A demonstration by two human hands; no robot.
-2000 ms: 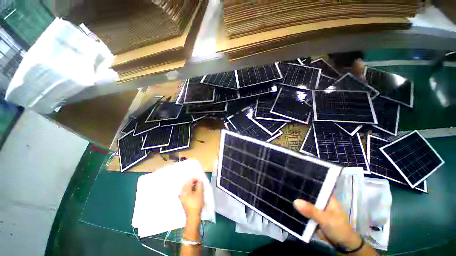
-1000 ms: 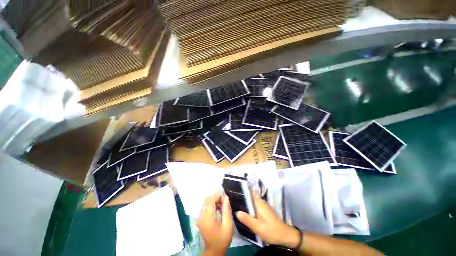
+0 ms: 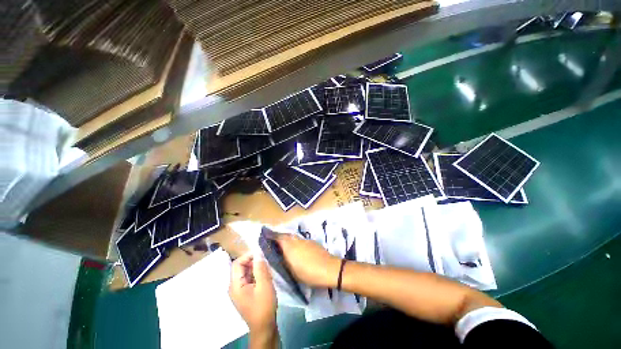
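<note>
My right hand [image 3: 303, 259] grips a solar panel [image 3: 278, 262], seen nearly edge-on and partly inside a white bag [image 3: 246, 232]. My left hand [image 3: 253, 290] is at the bag's left side, fingers bent against it; its fingertips are partly hidden. The pile of empty white bags [image 3: 194, 303] lies to the left of my left hand. Bagged panels [image 3: 402, 238] overlap in a row to the right, with dark edges showing, partly under my right forearm.
Loose solar panels [image 3: 405, 178] lie heaped behind the hands on a cardboard sheet [image 3: 255, 206] and the green bench [image 3: 545, 184]. Stacked brown cardboard [image 3: 306, 34] stands on the metal shelf above. A white bundle [image 3: 27, 153] is at the upper left.
The panel was first held broad side up in my right hand beside the bag pile. It is now tilted on edge and partly in a bag, with both hands at it. The view has shifted.
</note>
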